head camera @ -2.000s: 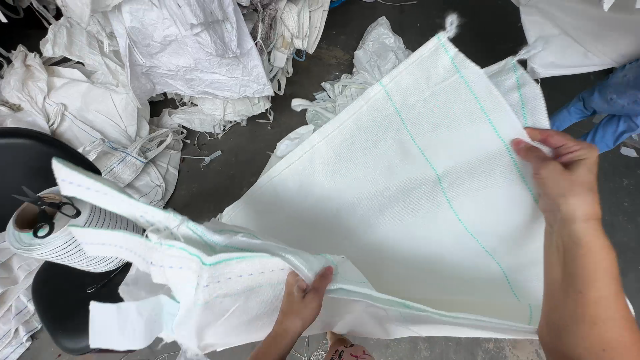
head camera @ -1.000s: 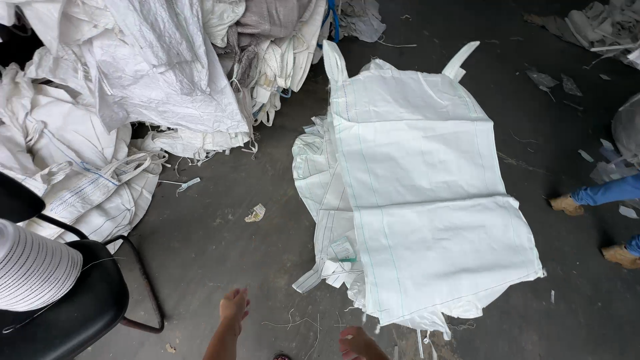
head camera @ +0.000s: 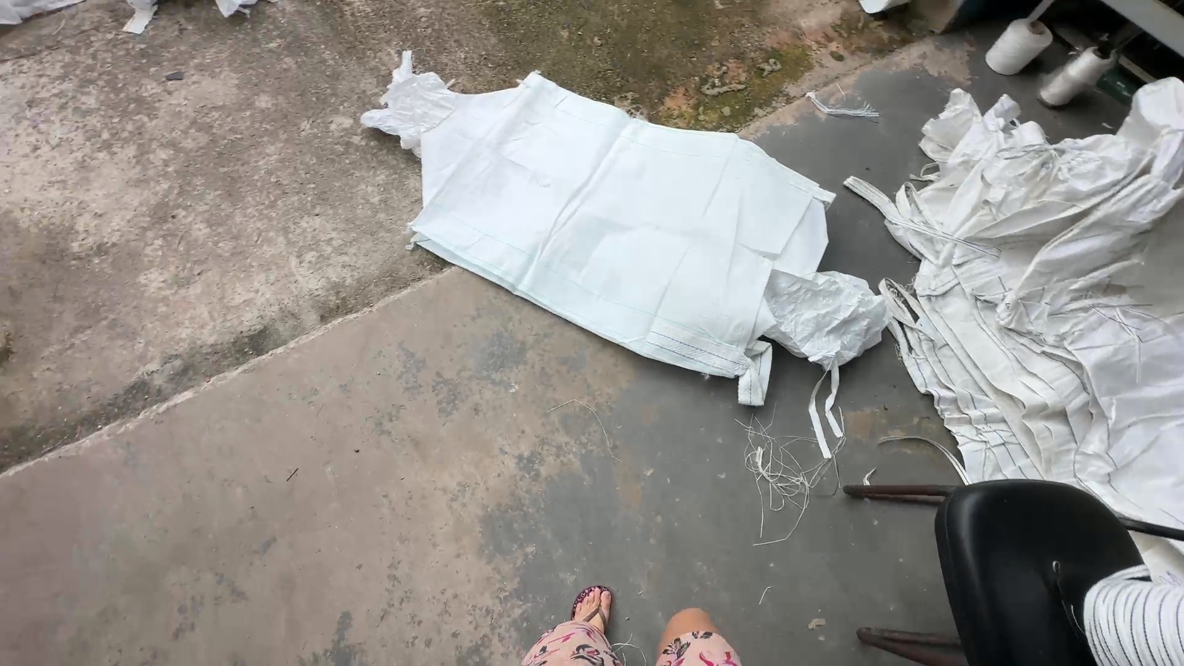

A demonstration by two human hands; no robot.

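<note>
Neither my left hand nor my right hand shows in this view. A large white woven bulk bag (head camera: 629, 231) lies flat across the concrete floor, over the seam between a rough part and a smoother part. Crumpled thin white plastic sticks out at its left end (head camera: 412, 106) and at its right end (head camera: 823, 314). A webbing loop (head camera: 756, 373) hangs off its lower right corner. Loose white threads (head camera: 786, 472) lie tangled on the floor below that corner.
A heap of white woven bags (head camera: 1036, 305) spreads at the right. A black chair (head camera: 1031, 564) stands lower right, with a roll of striped webbing (head camera: 1138, 615) on it. Thread cones (head camera: 1017, 46) are at the upper right. My sandalled foot (head camera: 592, 606) is at the bottom.
The view has swung to another part of the floor. Two seconds ago both hands held white woven fabric; one second ago they were apart from the bag on the floor. Now both are out of view.
</note>
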